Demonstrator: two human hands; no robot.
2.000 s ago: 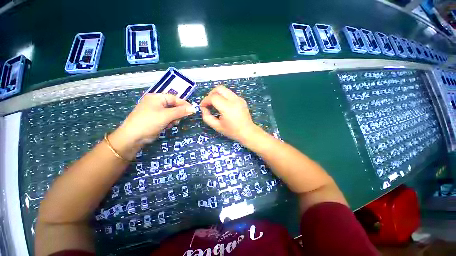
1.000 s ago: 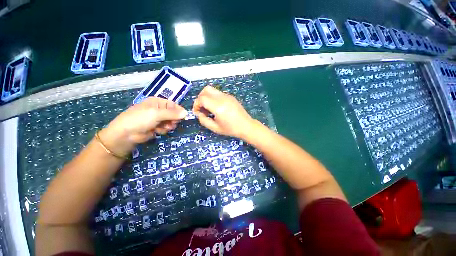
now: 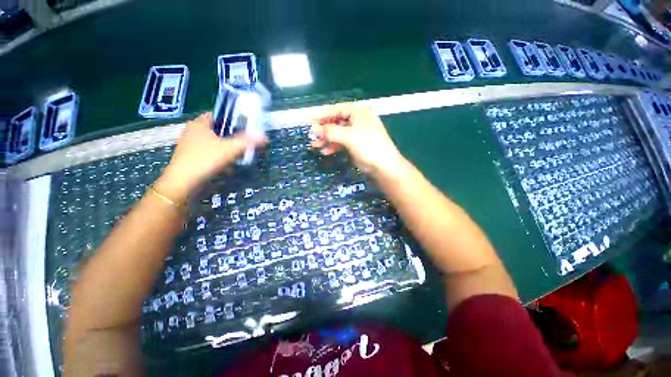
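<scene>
My left hand [image 3: 210, 151] grips a pale blue-white device housing [image 3: 234, 110], which is blurred and tilted above the near edge of the conveyor. My right hand [image 3: 352, 136] is to its right, fingertips pinched around a small whitish component [image 3: 316, 135], partly hidden by the fingers. A clear blister tray [image 3: 257, 250] with rows of small components lies beneath both hands; its upper rows look emptier. The held housing partly overlaps another housing lying on the belt [image 3: 237, 66].
More housings lie on the green conveyor belt [image 3: 353, 59] at left [image 3: 165, 91] and in a row at right [image 3: 487, 57]. A whitish rail [image 3: 427, 100] borders the belt. A second, fuller blister tray [image 3: 581, 169] lies right. A red stool or bin [image 3: 600, 316] stands lower right.
My left hand now holds the housing raised and turned more upright. My hands have moved apart; the component is at my right fingertips. The left-side belt housings appear further right, with another at far left.
</scene>
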